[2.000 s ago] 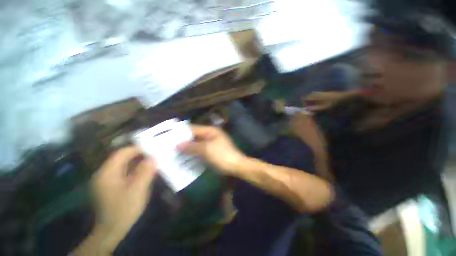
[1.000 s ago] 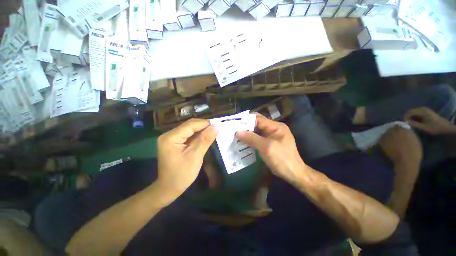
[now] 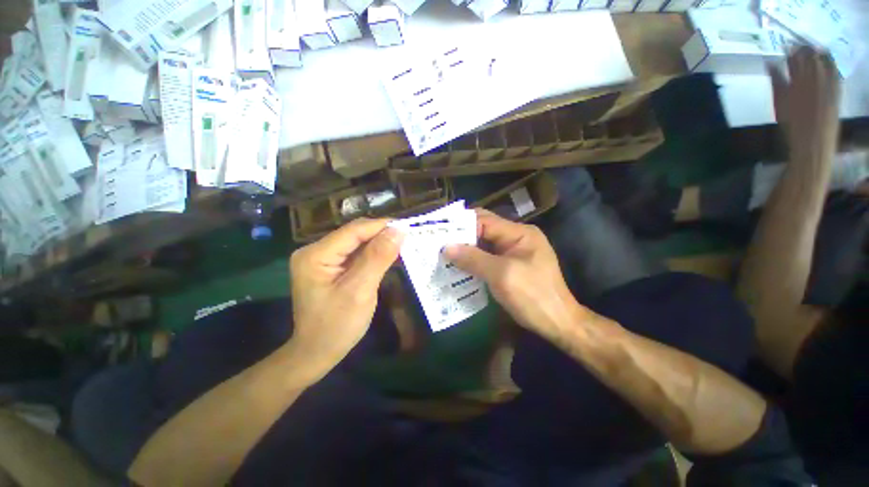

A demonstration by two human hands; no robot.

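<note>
A white instruction leaflet [image 3: 441, 278] with black text and short dark heading bars is held over the lap. It looks folded, with a double edge at the top. My left hand [image 3: 345, 290] pinches its top left corner between thumb and fingers. My right hand [image 3: 519, 271] grips its upper right edge, the thumb lying on the printed face. The fingers behind the leaflet are partly hidden. Another leaflet pile [image 3: 448, 90] lies on the white bench cover [image 3: 562, 57] beyond the hands.
Folding cartons [image 3: 208, 124] are heaped at the left, with more stacked along the back. A divided tray [image 3: 534, 143] and a small parts tray [image 3: 324, 214] sit below the bench edge. Another person's arm [image 3: 796, 190] reaches to a carton [image 3: 734, 43] at the right.
The view has steadied since the first frame. The leaflet stays between both hands, its top edges now slightly apart. The other person's arm has moved up to the bench at the right.
</note>
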